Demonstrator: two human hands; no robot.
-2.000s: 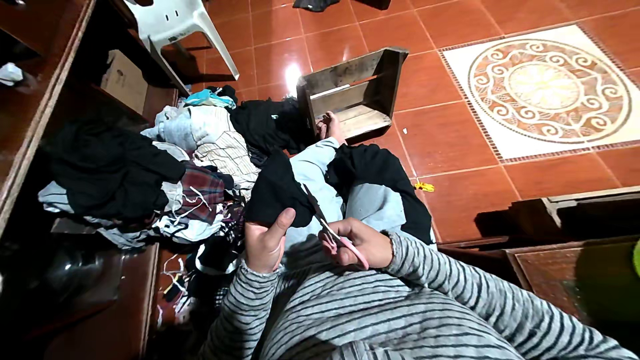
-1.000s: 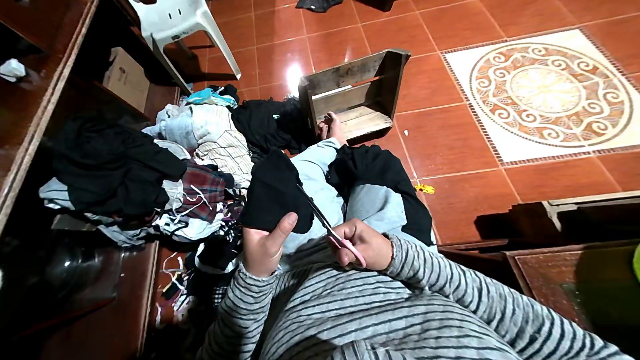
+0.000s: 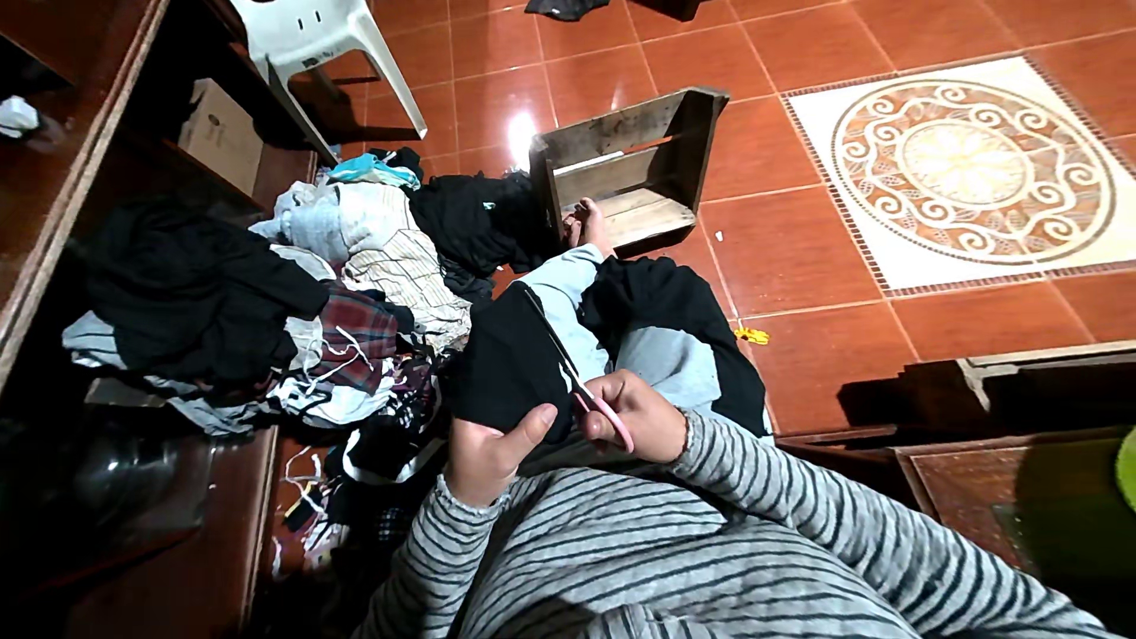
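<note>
Pink-handled scissors (image 3: 581,390) are in my right hand (image 3: 632,415), with fingers at the handle loops and the long dark blades pointing up and left over a piece of black cloth (image 3: 506,359). My left hand (image 3: 497,448) grips the lower edge of that cloth, thumb on top and the other fingers hidden beneath it. The cloth lies over my lap. Grey-and-black fabric (image 3: 674,355) covers my legs, and a bare foot (image 3: 588,226) shows past it.
A large heap of clothes (image 3: 204,302) is piled on the left. Ahead, a wooden crate (image 3: 621,169) lies on the tiled floor beside my foot. A white plastic chair (image 3: 319,35) and a cardboard box (image 3: 220,133) stand at upper left. A small yellow object (image 3: 753,335) lies on the tiles.
The scissors' blades stood apart two seconds ago and are closer together now. The black cloth and my left hand have shifted slightly.
</note>
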